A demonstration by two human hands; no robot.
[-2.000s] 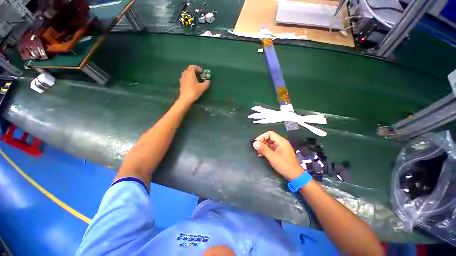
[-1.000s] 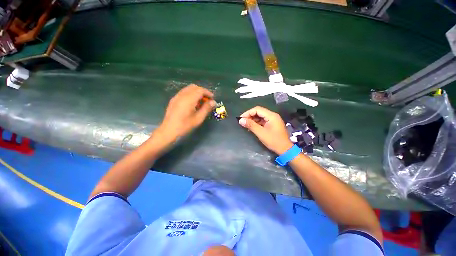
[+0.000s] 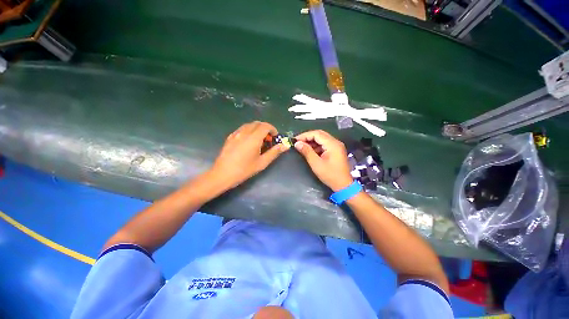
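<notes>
My left hand holds a small circuit board assembly with yellow and green parts between its fingertips. Orange finger covers show on its fingers. My right hand has its thumb and fingertips pinched at the board's right side, with a bit of black there, seemingly a pad. A blue strap is on the right wrist. A loose pile of black pads, some with white faces, lies just right of my right hand. The exact contact between pad and board is too small to tell.
White strips fan out on the green belt beyond my hands, at the end of a blue-purple strip. An open clear plastic bag with dark parts is at right, near a metal post. Part of another person's blue clothing shows lower right.
My left hand has brought the board from farther out on the belt back towards me and then right, to my right fingertips. The hands now meet. The camera view has shifted too.
</notes>
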